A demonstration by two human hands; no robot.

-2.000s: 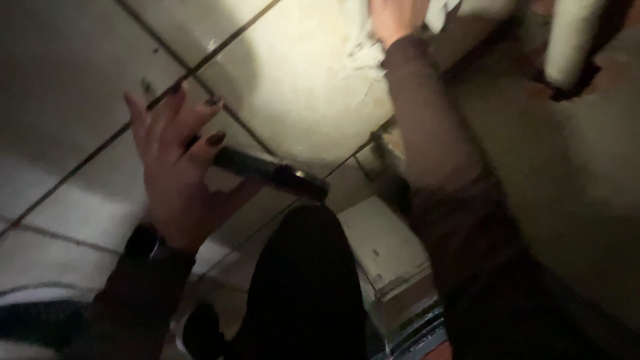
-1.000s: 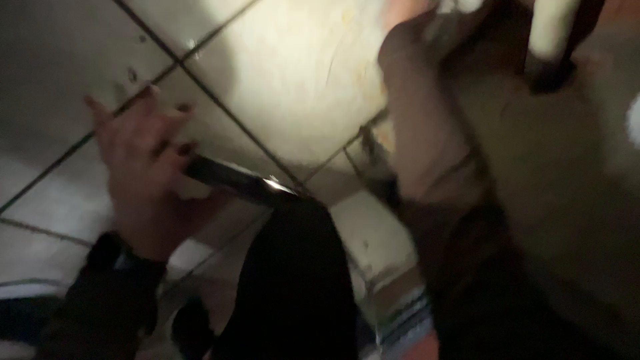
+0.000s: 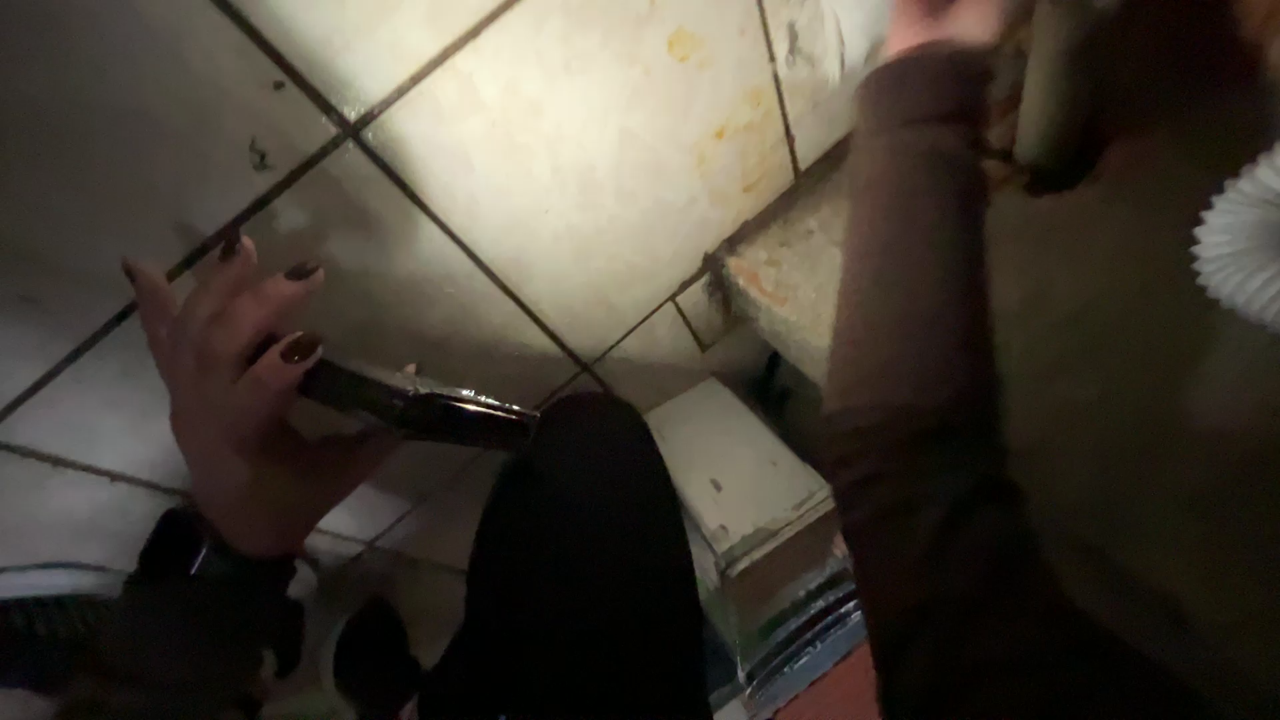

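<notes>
My left hand (image 3: pixel 250 400), with dark nail polish, holds a dark, slim smartphone-like device (image 3: pixel 420 405) edgewise beside my knee. Light falls on the pale floor tiles (image 3: pixel 590 150) beyond it. My right hand (image 3: pixel 945 25) is at the top edge, blurred and partly cut off by the frame; what its fingers hold or touch cannot be made out. Just right of that hand stands a pale pipe (image 3: pixel 1050 95) that enters a dark, rough-edged hole.
A white ribbed hose (image 3: pixel 1245 240) is at the right edge. Below the right forearm's left side lies a pale box-like block (image 3: pixel 735 470), near a rough masonry edge (image 3: pixel 785 285). My dark-clothed knee (image 3: pixel 600 540) rises at the bottom centre.
The ribbed hose at the right edge shows more fully than one second ago. The left hand keeps its hold on the dark device. My right hand now shows less, at the top edge.
</notes>
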